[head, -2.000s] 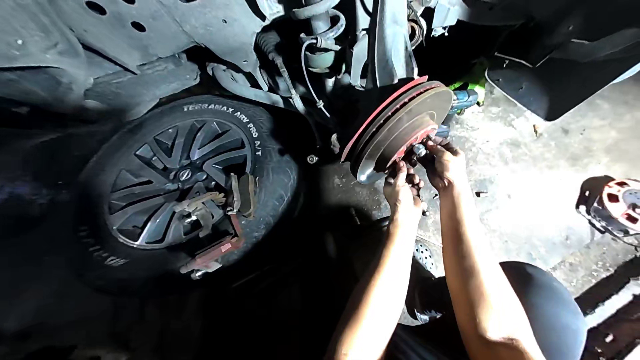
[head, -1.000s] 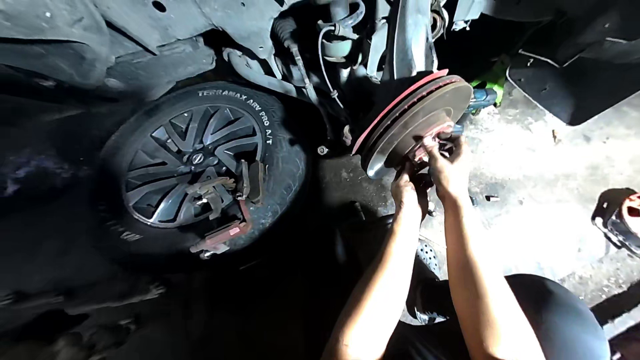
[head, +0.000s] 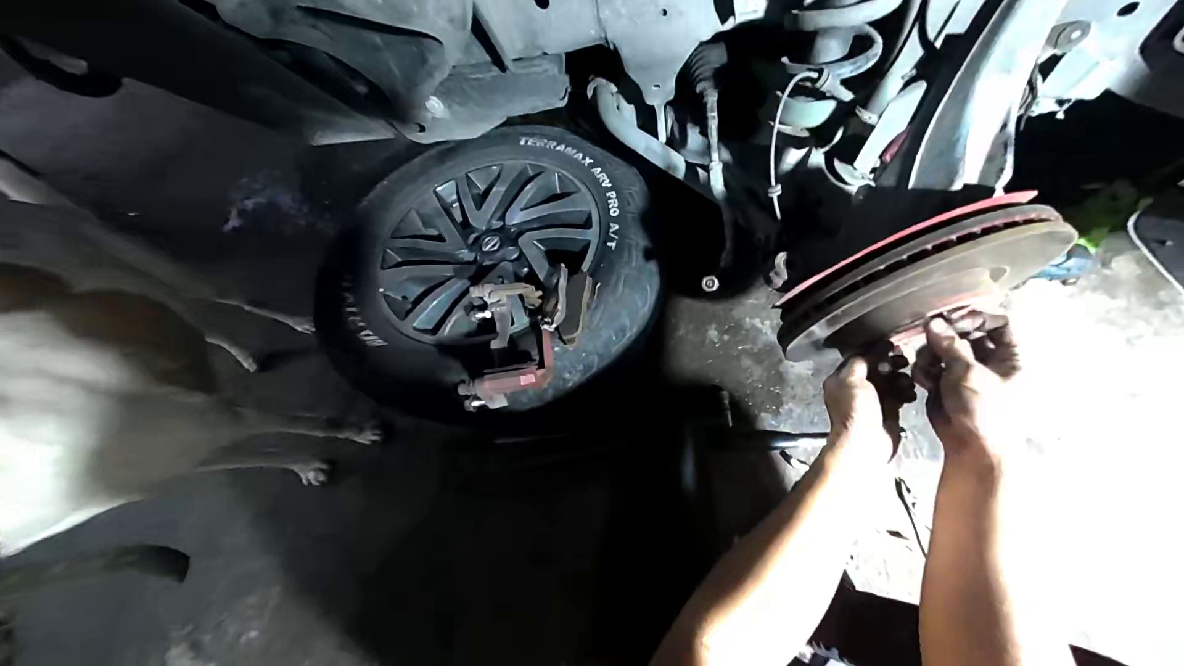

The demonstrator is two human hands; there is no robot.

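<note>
Both my hands are at the red-painted hub of a brake disc on the right. My left hand has its fingers bent at the lower edge of the hub, in shadow. Beside it, my right hand has thumb and fingers at the hub's face. Whether either hand grips a part is hidden by the fingers and shadow. To the left lies a tyre on an alloy wheel. On it rest a brake caliper bracket in red and brown and a brake pad.
A coil spring, suspension arm and cable hang above. A nut is near the tyre. An animal with paws lies on the floor at the left. A metal bar is by my left wrist.
The view has swung left, bringing the lying animal into sight. My hands stay at the hub; my right hand's fingers have shifted on it. The blue and green tool behind the disc is now mostly hidden.
</note>
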